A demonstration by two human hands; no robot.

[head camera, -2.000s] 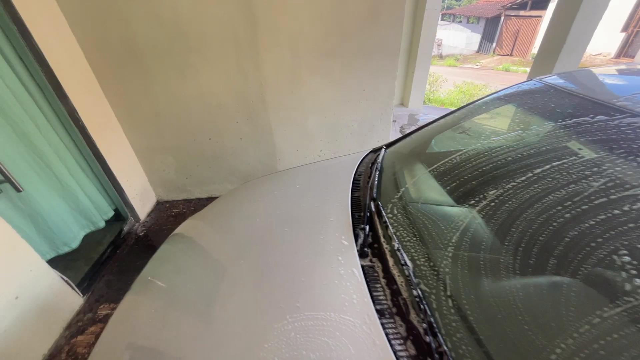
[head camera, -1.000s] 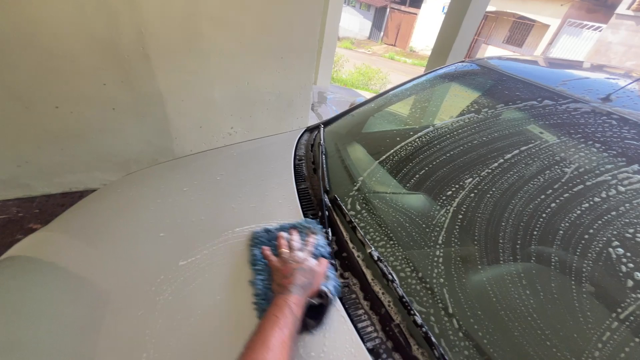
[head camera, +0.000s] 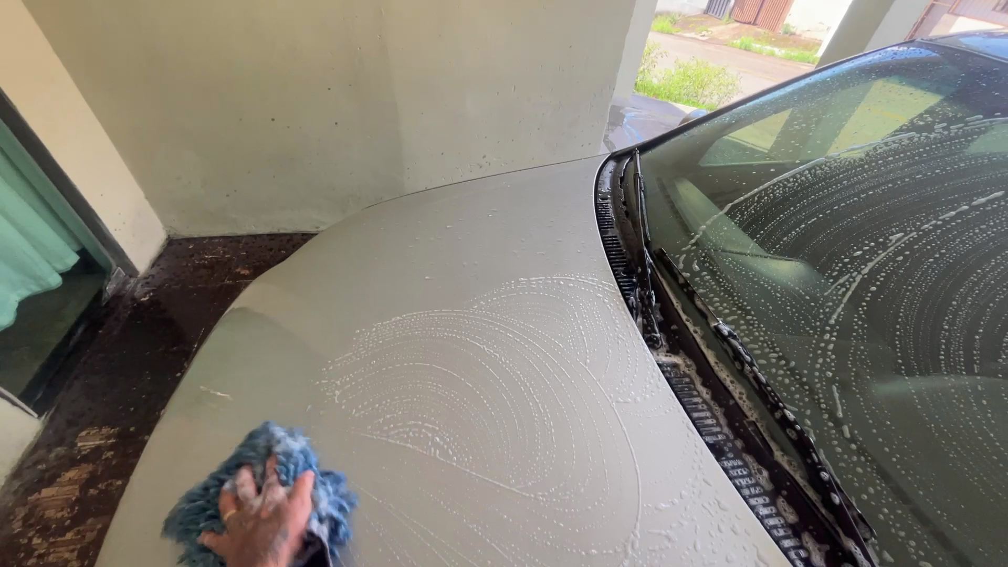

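My left hand [head camera: 266, 516] is at the lower left, its soapy fingers spread over a shaggy blue microfiber wash mitt [head camera: 197, 500] and gripping it from above. A dark part of the mitt shows beneath the wrist. The mitt lies on the pale car hood [head camera: 441, 260], left of curved, foamy streaks and droplets. To the right, the car's windshield [head camera: 890, 315] carries arcs of suds. A black wiper [head camera: 748, 354] and the foam-spotted cowl grille [head camera: 697, 409] run along its base. My right hand is out of view.
A plain wall [head camera: 315, 102] stands close beyond the hood's far edge. On the left are a doorway with a green curtain [head camera: 31, 228] and a wet, dark floor [head camera: 157, 315] beside the car. Green plants [head camera: 693, 83] and a road show outside at the upper right.
My left hand and the mitt have moved from beside the cowl to the lower left of the hood. Curved soapy streaks now cover more of the hood. Two seconds ago no hand was in view.
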